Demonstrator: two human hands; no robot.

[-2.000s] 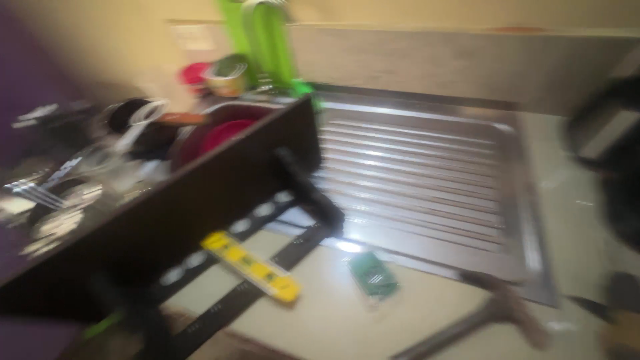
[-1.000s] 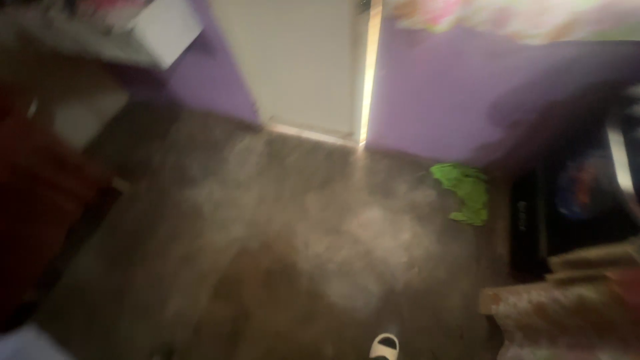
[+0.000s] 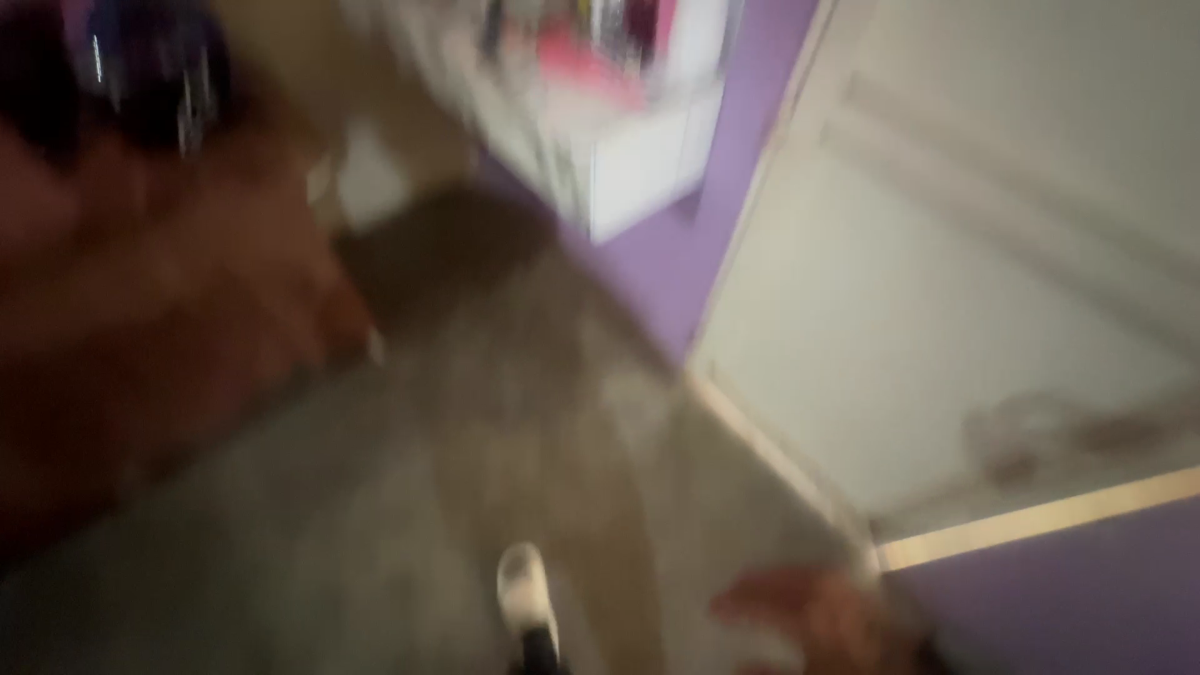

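My right hand (image 3: 816,609) shows at the bottom edge, right of centre, badly blurred. Its fingers look spread, and nothing can be made out between them. It is held over the floor (image 3: 394,525), close to the foot of a pale door (image 3: 956,281). My left hand is out of the frame. A foot in a light-coloured shoe (image 3: 525,586) stands on the floor to the left of the right hand.
Reddish-brown cloth (image 3: 169,281) covers something large on the left. A white box-like thing (image 3: 652,164) with pink items around it juts out by the purple wall (image 3: 689,272). A light strip (image 3: 1041,516) edges the door at the lower right.
The view has swung from a metal sink drainer and worktop to the floor and door. My right hand has come into view at the bottom.
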